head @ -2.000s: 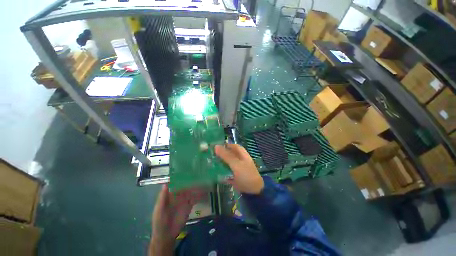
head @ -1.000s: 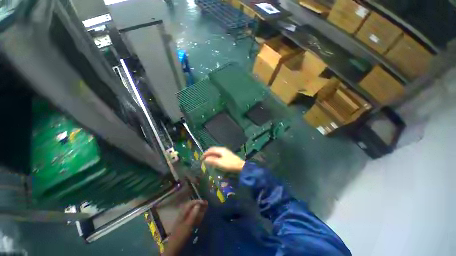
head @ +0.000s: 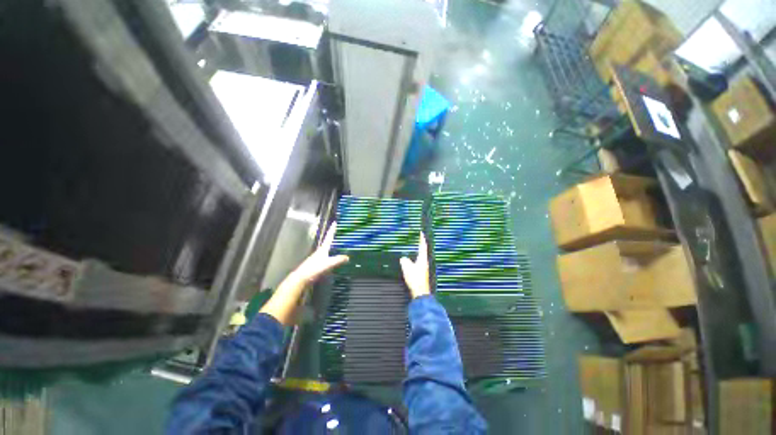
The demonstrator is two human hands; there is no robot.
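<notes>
A striped green board pile (head: pixel 379 225) lies in front of me, right of the metal magazine frame. My left hand (head: pixel 319 262) is on its left side and my right hand (head: pixel 417 268) on its right side, thumbs on the near edge. The hands seem to hold the block between them. A second striped green pile (head: pixel 473 242) stands just to its right. Dark ribbed pieces (head: pixel 376 327) lie on the near side, between more striped green edges. Whether the held block is lifted cannot be told.
The large dark magazine and its metal frame (head: pixel 255 200) fill the left. A pale machine cabinet (head: pixel 374 110) and a blue stool (head: pixel 430 110) are beyond the piles. Open cardboard boxes (head: pixel 625 276) and a dark shelf (head: pixel 681 200) line the right.
Both hands have moved up and forward to the sides of a striped board pile. Earlier they held a green panel at the magazine, then came away from it apart. The view has turned towards the piles.
</notes>
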